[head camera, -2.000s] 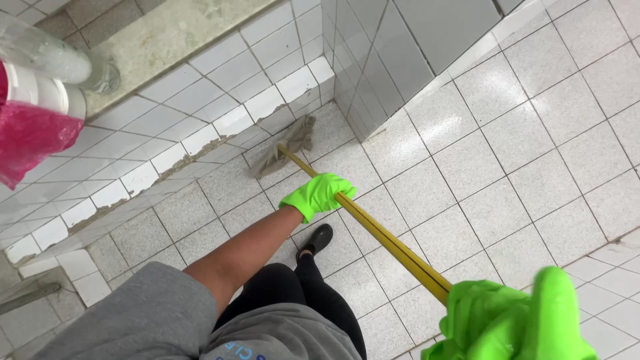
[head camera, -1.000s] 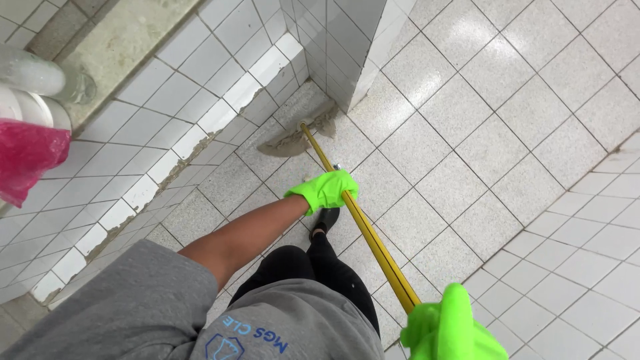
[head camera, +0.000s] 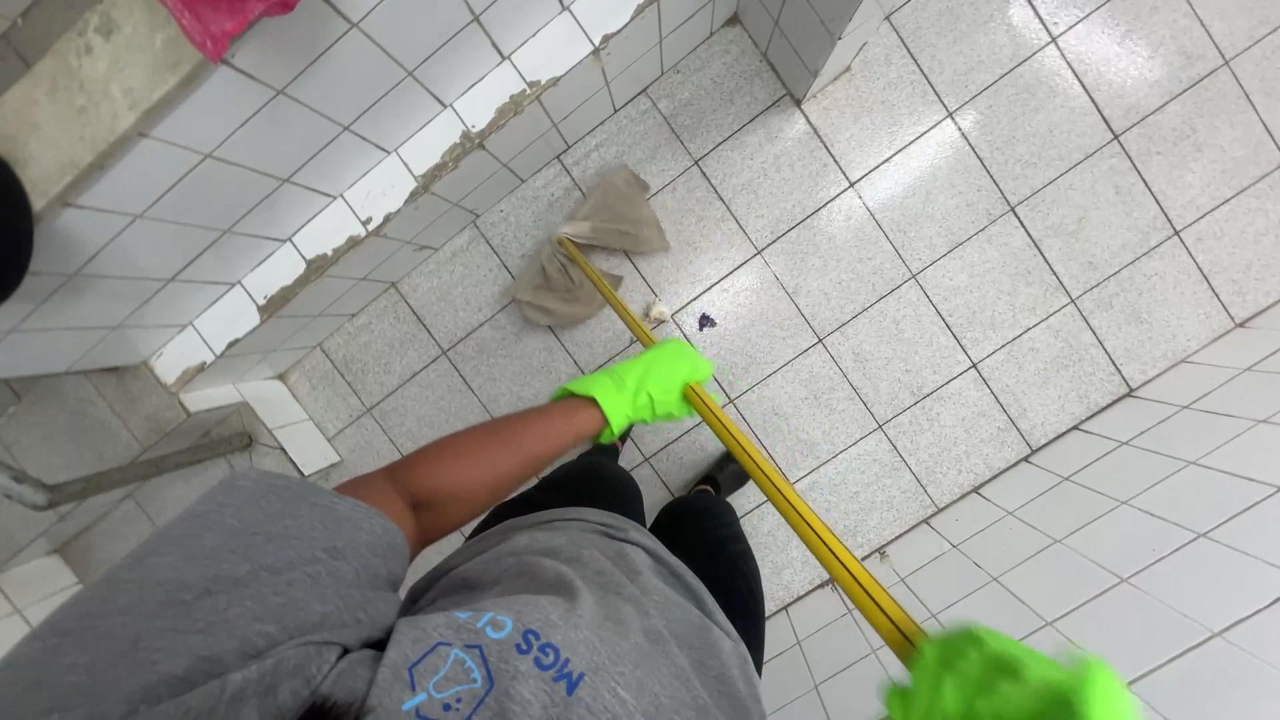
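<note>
My left hand (head camera: 645, 388), in a bright green rubber glove, grips a long yellow pole (head camera: 790, 497) partway down its length. At the pole's upper end, near the bottom right of the view, is my right hand (head camera: 1005, 675) in a matching glove, closed round it and blurred. A grey-beige floor cloth (head camera: 612, 212) is bunched at the pole's far end and lies spread on the speckled floor tiles. Close to the cloth are a small whitish scrap (head camera: 657, 312) and a small dark scrap (head camera: 707, 321).
A tiled low wall (head camera: 290, 150) with a chipped edge runs along the left, a pink plastic item (head camera: 225, 25) on its ledge. A tiled wall corner (head camera: 815, 50) stands at the top. White wall tiles (head camera: 1150, 500) border the right. A metal pipe (head camera: 150, 470) is at lower left.
The cloth has moved away from the foot of the wall corner, back toward my feet. Both hands stay on the pole. The two scraps now show plainly beside the cloth. The view has shifted.
</note>
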